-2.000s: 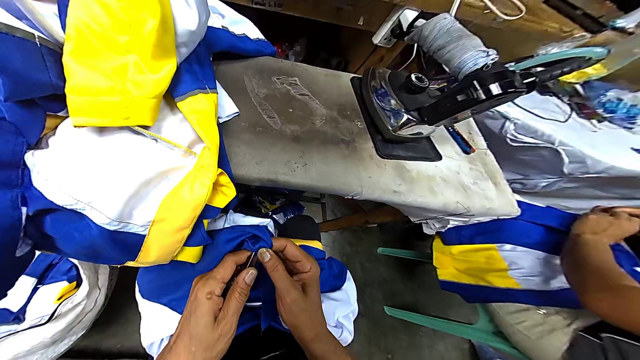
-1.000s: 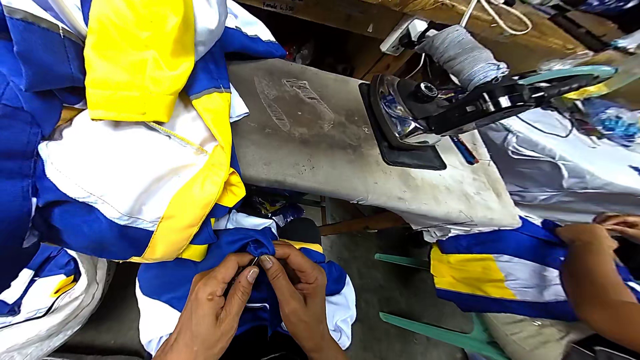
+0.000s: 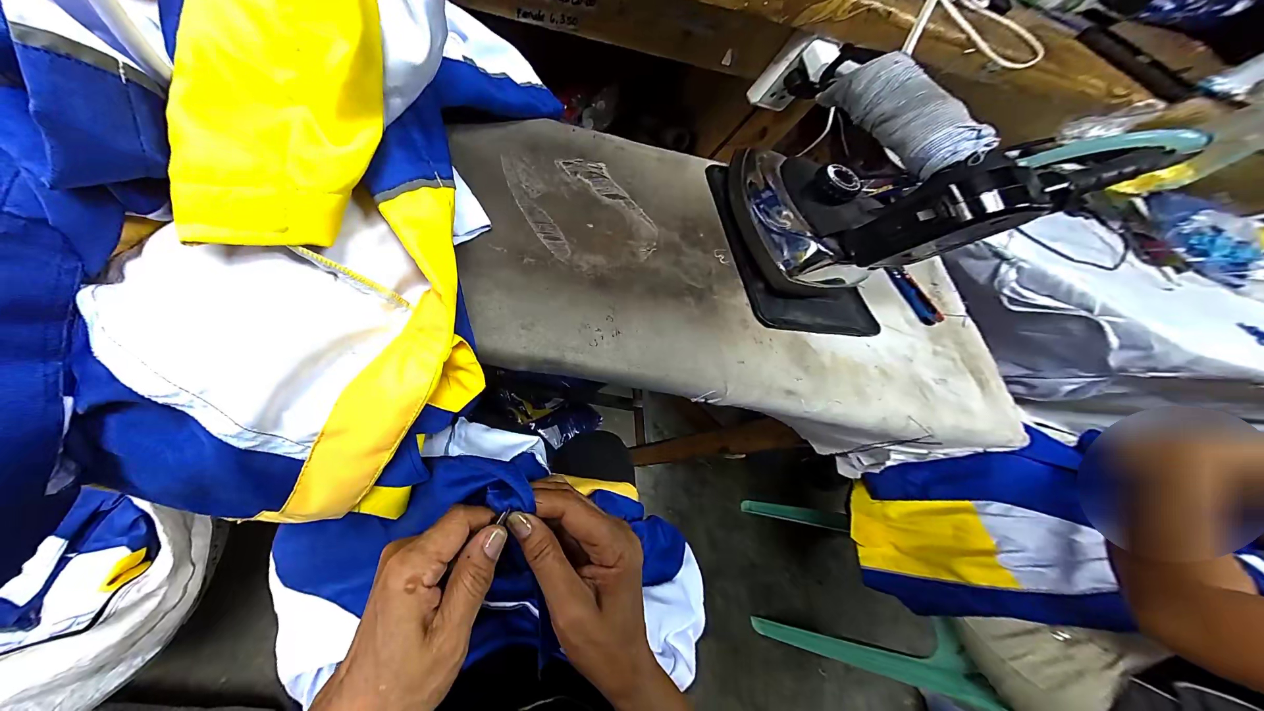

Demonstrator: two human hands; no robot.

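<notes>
My left hand [image 3: 425, 602] and my right hand [image 3: 592, 583] meet at the lower middle, thumbs and fingertips nearly touching. Between them they pinch a fold of a blue, white and yellow garment [image 3: 326, 563] that lies over my lap. A small dark, thin piece shows at the thumb tips; what it is I cannot tell. The fingertips behind the blue cloth are partly hidden. Up and to the left of my hands hangs a heap of blue, white and yellow garments [image 3: 227, 336].
An ironing board [image 3: 612, 326] with stained cloth holds an electric iron [image 3: 790, 237] on a dark rest, near a grey thread cone [image 3: 908, 114]. At right, another person's arm [image 3: 1175, 533] is over a similar garment [image 3: 928, 533], beside a green plastic chair [image 3: 869, 662]. A white sack [image 3: 148, 622] stands lower left.
The other person's hand and arm at the right have shifted. My two hands keep pinching the blue cloth in about the same place.
</notes>
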